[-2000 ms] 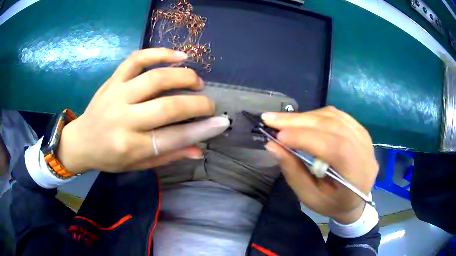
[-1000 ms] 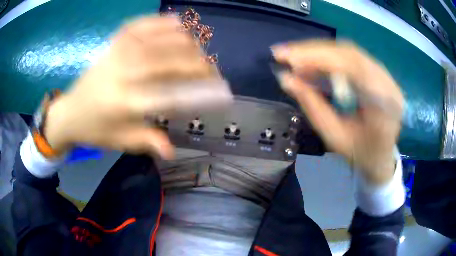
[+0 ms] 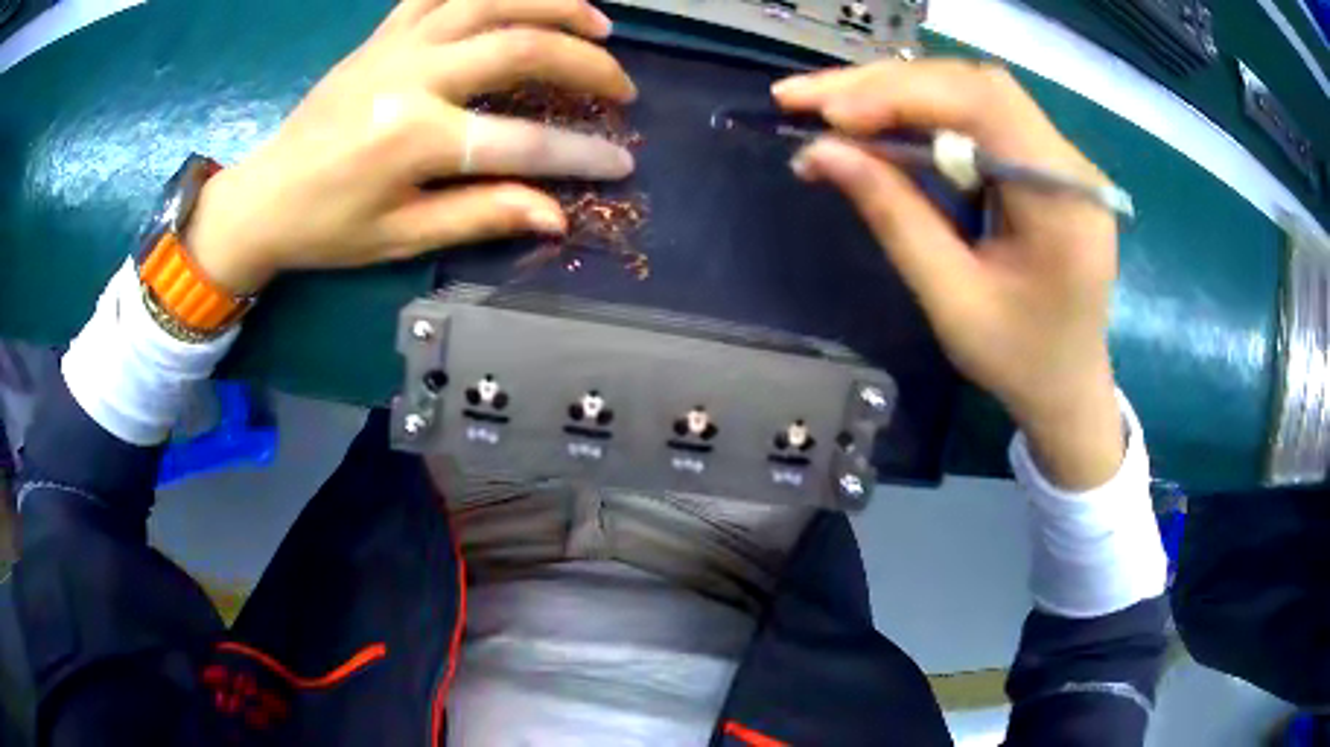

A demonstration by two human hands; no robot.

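My left hand (image 3: 438, 139) lies with spread fingers over a tangled heap of copper coils (image 3: 605, 219) in the black tray (image 3: 875, 292); whether its fingertips pinch a coil cannot be told. A whitish cover is on one finger. My right hand (image 3: 992, 219) holds the tweezers (image 3: 955, 158) above the tray, their dark tips pointing left. A small faint shiny loop shows near the tips. The grey fixture plate (image 3: 642, 387) lies at the tray's near edge, untouched, with several nests in a row and screws at both ends.
Another grey fixture plate (image 3: 773, 22) lies beyond the tray's far edge. More metal parts (image 3: 1145, 22) are at the far right of the green bench (image 3: 1196, 321). A pale shiny bundle (image 3: 1298, 358) lies at the right bench edge. My lap is below the plate.
Both hands have left the fixture plate and moved up over the tray, the left onto the coil heap. The plate is now uncovered and appears lower in view.
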